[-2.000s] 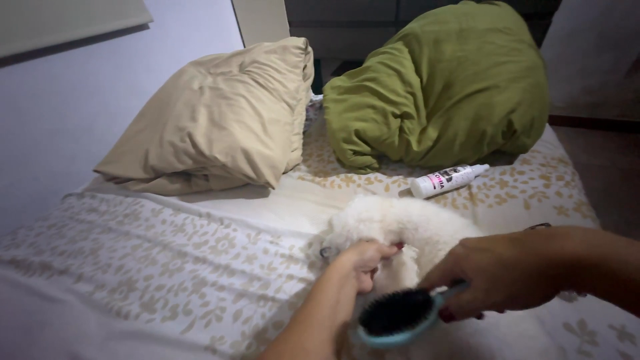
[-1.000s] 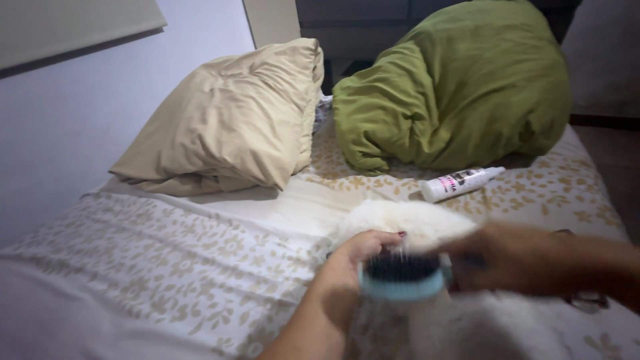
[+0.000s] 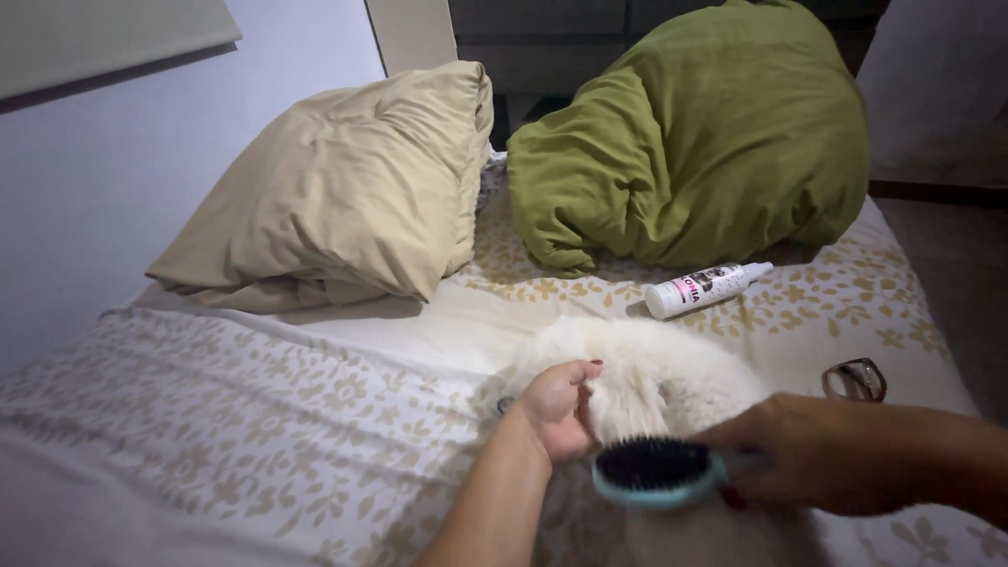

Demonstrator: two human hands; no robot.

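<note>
A white, long-haired furry animal (image 3: 669, 362) lies on the bed; its exact outline is partly behind my hands. My left hand (image 3: 561, 409) rests at its left side, thumb on the fur, palm turned up, fingers partly hidden under the hair. My right hand (image 3: 787, 457), somewhat blurred, is closed around the handle of a light-blue hairbrush (image 3: 660, 472). The black bristles face up, at the lower ends of a lock of fur beside my left hand.
Behind the animal lies a white spray bottle (image 3: 701, 291) bearing writing. Eyeglasses (image 3: 855, 380) rest at the right. A beige pillow (image 3: 339, 189) and a bundled green cover (image 3: 709, 142) stand at the back of the bed with its floral sheet (image 3: 276, 425).
The brush has moved down from its place against my left hand one second ago. My left hand stays at the fur, its palm more open to view.
</note>
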